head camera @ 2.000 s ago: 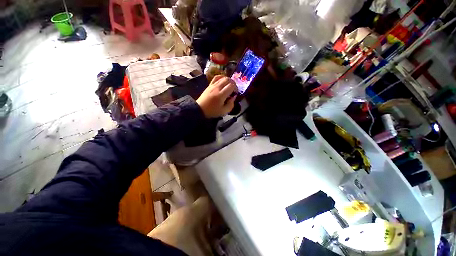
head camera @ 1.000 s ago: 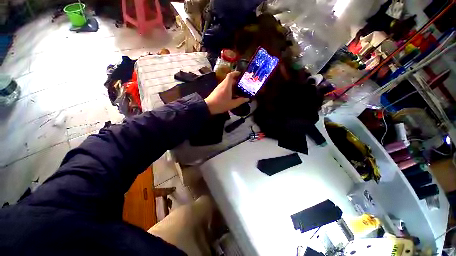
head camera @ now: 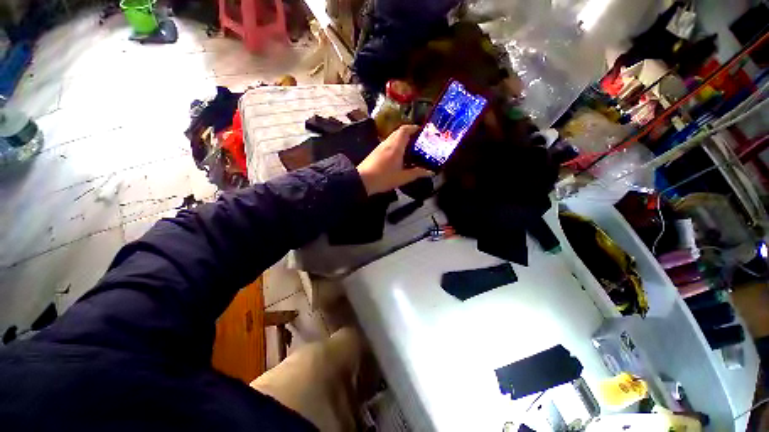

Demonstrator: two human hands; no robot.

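Observation:
My left hand point(head camera: 391, 162) holds a smartphone point(head camera: 449, 125) by its lower left edge, tilted, with a bright blue and pink screen. The phone is in front of a dark cloth pile point(head camera: 493, 181). A lidded jar with a red lid point(head camera: 396, 94) is behind my hand, partly hidden. Small scissors or snips with a red-orange part point(head camera: 442, 229) lie at the pile's near edge. One black cut piece point(head camera: 479, 281) lies on the white table point(head camera: 422, 337), another point(head camera: 540, 371) lies nearer the machine. My right hand is not in view.
Dark folded pieces point(head camera: 333, 152) lie on the checked cover point(head camera: 291, 105). The sewing machine point(head camera: 645, 422) is cut off at the lower right, with a yellow item point(head camera: 624, 390) beside it. Thread spools point(head camera: 687, 274) stand at right. A wooden stool point(head camera: 240, 329) is by my leg. A clear plastic bag is behind.
My left hand was at the phone's lower edge with bent fingers; it now grips the phone's side. The view has shifted, so the table things appear lower and further right.

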